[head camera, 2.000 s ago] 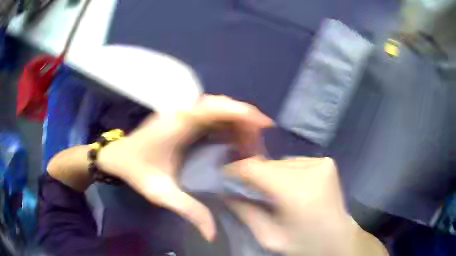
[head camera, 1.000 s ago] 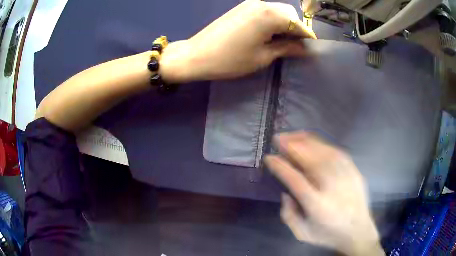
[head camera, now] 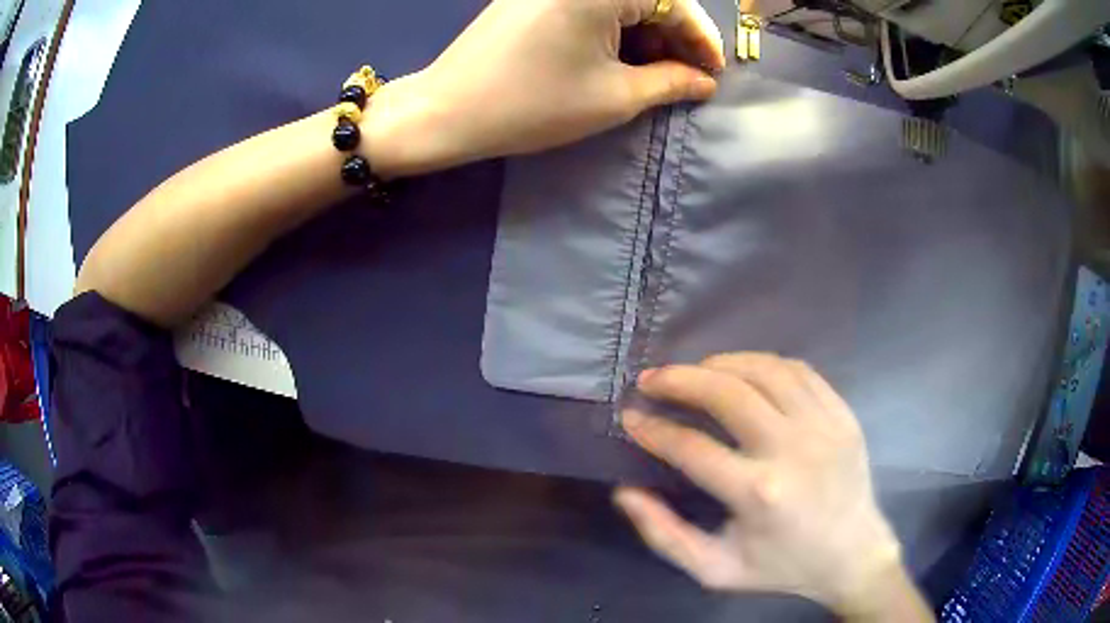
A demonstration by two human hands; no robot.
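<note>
The dark navy-purple front panel [head camera: 402, 280] lies spread on the table. A silver-grey pocket piece [head camera: 560, 292] lies on it, with a larger grey piece [head camera: 828, 268] to its right. A narrow stitched band [head camera: 649, 243] runs between them. My left hand [head camera: 572, 73] is at the band's top end, thumb and fingertips pinching the cloth just below the presser foot [head camera: 747, 39]. My right hand [head camera: 767, 475] is at the band's lower end, fingertips on the cloth and thumb apart. Whether it grips any cloth is unclear.
The cream machine head [head camera: 1022, 49] is at the upper right, with a knurled knob [head camera: 924, 136] below it. A blue basket [head camera: 1035, 560] is at the lower right. A red item [head camera: 17, 359] is at the left edge. A ruler scale [head camera: 237, 347] shows beside the panel.
Since one second ago, my left hand has shifted slightly left and my right hand slightly down and left. The grey pieces lie flatter. Two seconds ago both hands were together over bunched cloth.
</note>
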